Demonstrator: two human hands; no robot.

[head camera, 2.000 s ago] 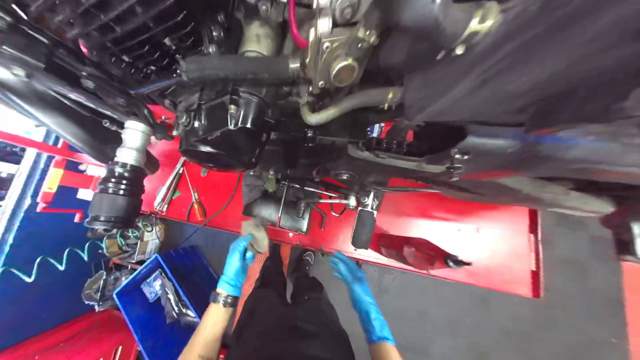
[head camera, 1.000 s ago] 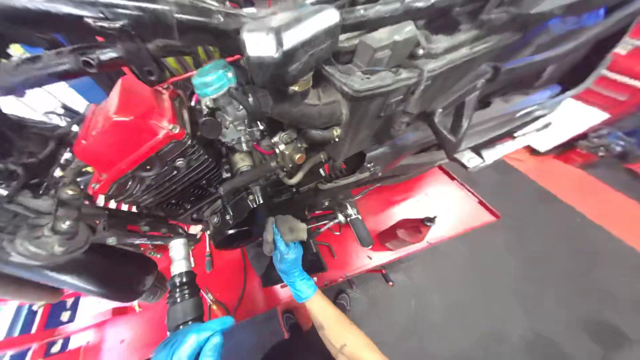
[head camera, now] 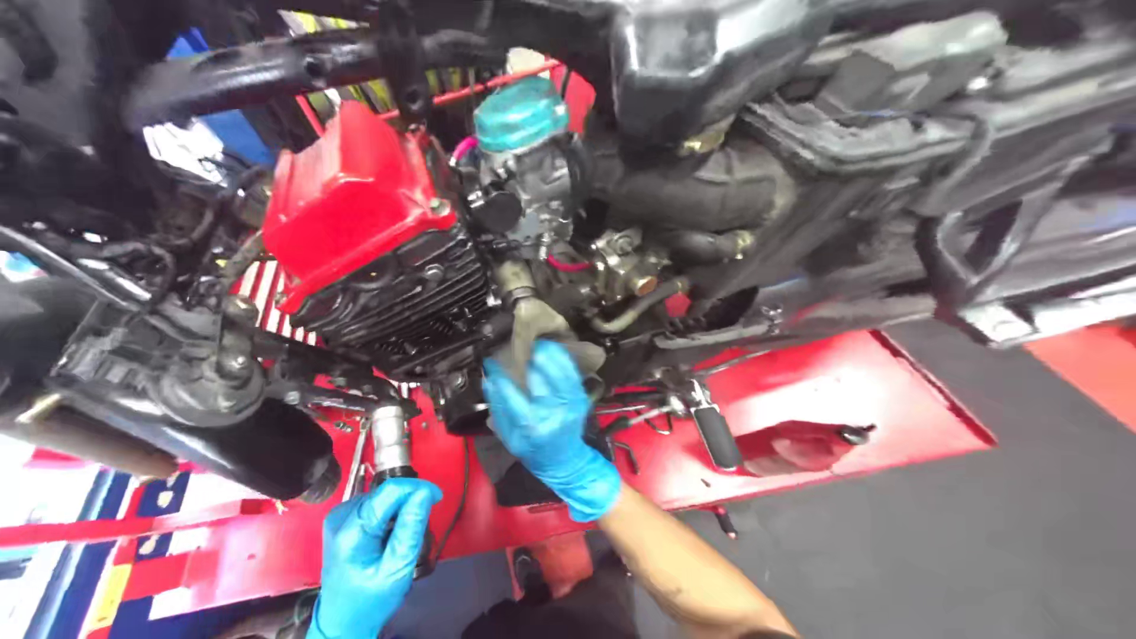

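Observation:
My right hand (head camera: 541, 417), in a blue glove, holds a grey-brown rag (head camera: 532, 333) against the lower engine, just right of the finned cylinder (head camera: 417, 302). Motion blurs the rag. The engine has a red cylinder head cover (head camera: 351, 200); a carburetor with a teal cap (head camera: 521, 115) sits beside it. My left hand (head camera: 377, 541), gloved too, is curled around the black part of a cylindrical piece with a silver end (head camera: 390, 439), which looks like a fork or shock part. Its fingers hide much of that part.
Below the engine lies a red lift platform (head camera: 834, 382) with a black-gripped lever (head camera: 715, 435), a dark tray (head camera: 524, 475) and a dark red bottle-like object (head camera: 799, 446). A black exhaust or cylinder (head camera: 257, 444) juts out at the left. Black frame parts (head camera: 976, 177) extend to the right.
My right hand has moved up with the rag onto the engine side. My left hand has closed around the cylindrical part. The rag was in my left hand two seconds ago. The view has shifted strongly.

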